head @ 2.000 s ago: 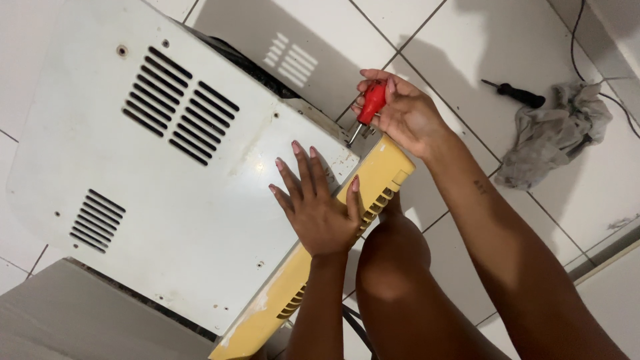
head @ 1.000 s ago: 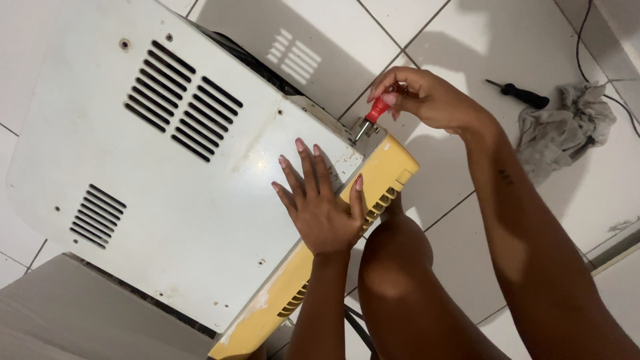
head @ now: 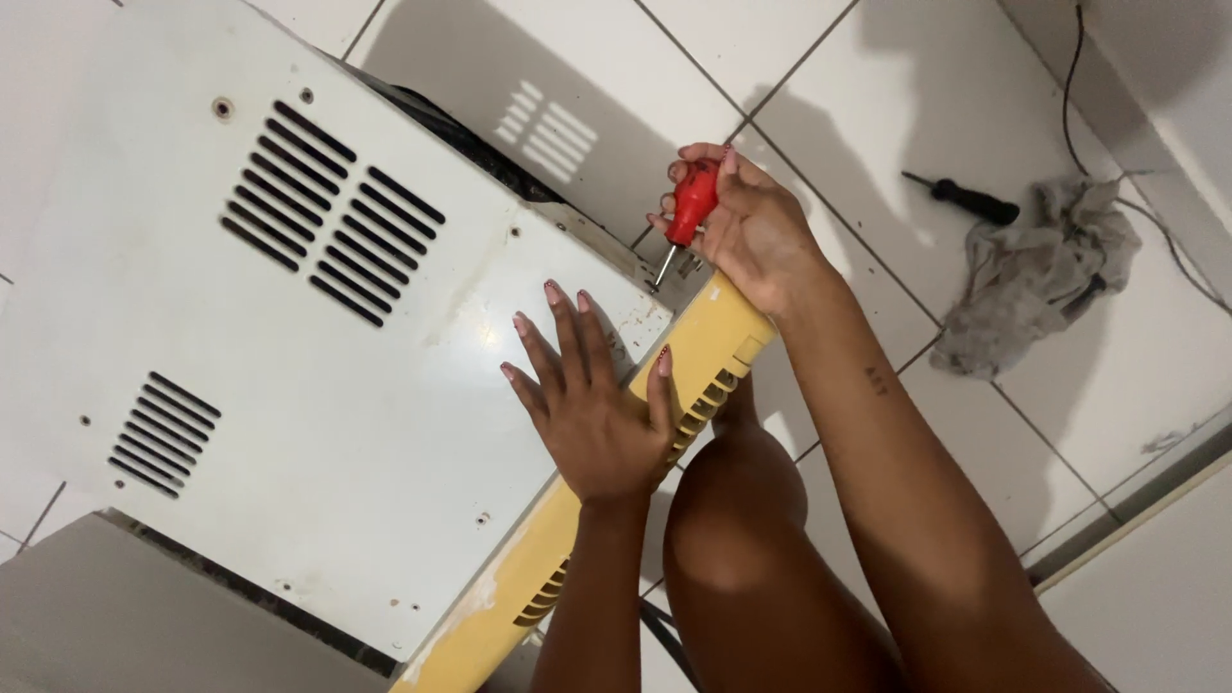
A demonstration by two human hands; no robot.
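Note:
My right hand [head: 746, 217] holds a screwdriver with a red handle [head: 695, 200]. Its metal shaft points down at the corner of a white metal appliance housing [head: 385, 414], and the tip meets a small screw or hole there. Flat on the housing, fingers spread, lies my left hand [head: 606, 423], its thumb by the yellow slotted trim [head: 717, 332] along the near edge. Several groups of vent slots [head: 375, 245] are cut in the white panel. The underside of the housing is hidden.
A black screwdriver [head: 972, 200] lies on the tiled floor [head: 866, 279] at the right, beside a crumpled grey cloth [head: 1030, 279]. A thin dark cable [head: 1066, 106] runs along the wall base. A grey surface [head: 173, 606] adjoins the housing at lower left. My bent knee [head: 736, 520] is close to the trim.
My right hand has shifted its grip on the red handle, from fingers near its end to fingers wrapped around it. My left hand stays on the panel.

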